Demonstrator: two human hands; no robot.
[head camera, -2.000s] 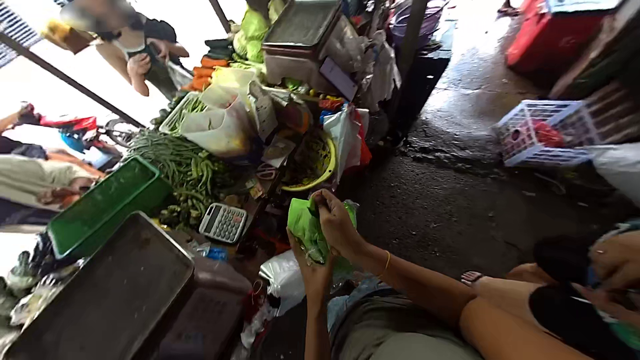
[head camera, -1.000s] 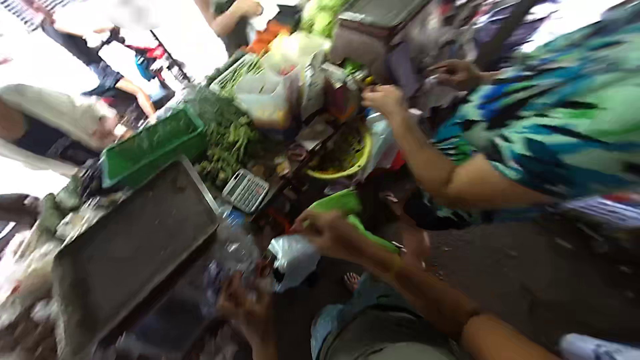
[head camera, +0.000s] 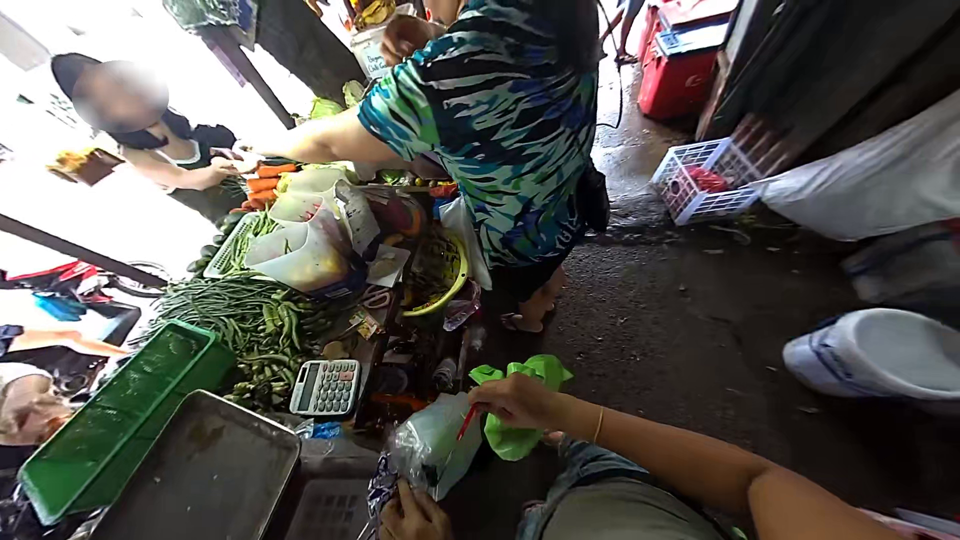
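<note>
My right hand (head camera: 517, 401) grips a bright green plastic bag (head camera: 517, 437), which hangs and spreads around the fingers. A thin red strip (head camera: 466, 421) sticks out below those fingers. My left hand (head camera: 412, 514), low in the view, has its fingers curled at the lower edge of a clear plastic bag (head camera: 442, 442), beside a dark patterned cloth (head camera: 381, 484); exactly what it grips is hard to tell. A white calculator (head camera: 326, 388) lies on the stall to the left of both hands. Scissors (head camera: 376, 297) and a yellow basket (head camera: 459, 279) are farther back.
A metal tray (head camera: 206, 469) and a green plastic tray (head camera: 124, 420) stand at the left, near green chillies (head camera: 281, 330) and long beans (head camera: 214, 300). A person in a patterned shirt (head camera: 502, 120) reaches across the stall toward another person. A white bucket (head camera: 870, 352) and a crate (head camera: 705, 180) stand at the right.
The green bag, in both hands two seconds ago, is now in my right hand only. My left hand has moved down to the clear bag. A person in a patterned shirt has come in beside the stall.
</note>
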